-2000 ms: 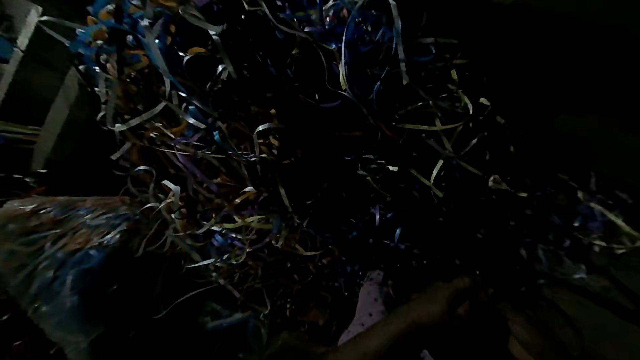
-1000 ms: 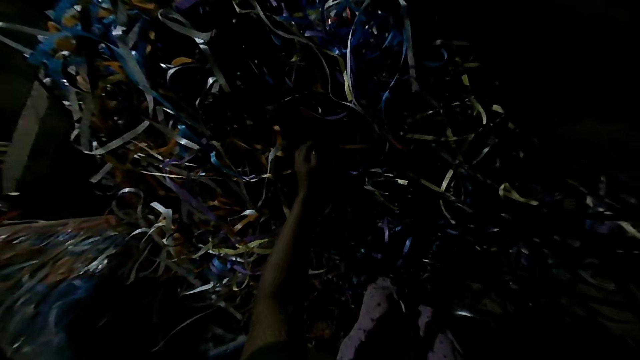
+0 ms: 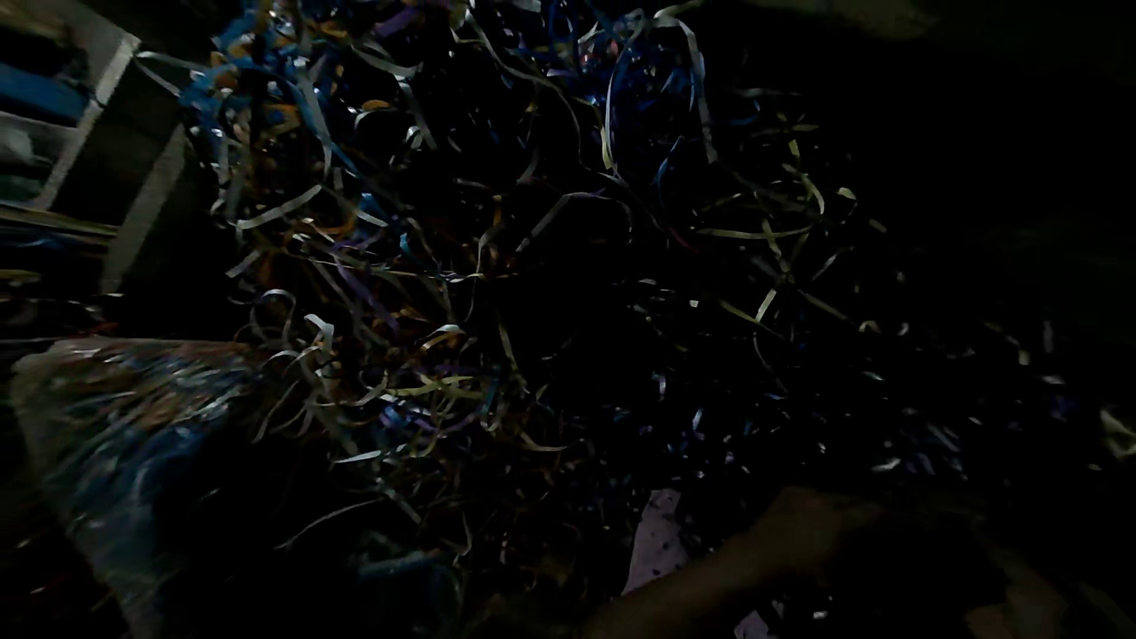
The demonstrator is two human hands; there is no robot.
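A large, dark heap of thin curled strips (image 3: 550, 191), in white, yellow, blue, orange and purple, fills the middle of the view. Low in the frame, my left forearm slants up to the right, and my left hand (image 3: 821, 524) is a dim shape at the heap's near side. Shadow hides its fingers and anything in them. Dim skin near the bottom right corner seems to be part of my right arm; my right hand cannot be made out. Spotted light-coloured cloth (image 3: 657, 541) shows just beyond the left forearm.
At the lower left stands a translucent plastic bag (image 3: 115, 444) with coloured strips showing through it. Pale slanted bars of a frame (image 3: 146, 209) rise at the upper left, with blue and white things behind them. The right side is very dark.
One second ago my left arm reached up into the middle of the heap; now it lies low and points right, much as it did two seconds ago.
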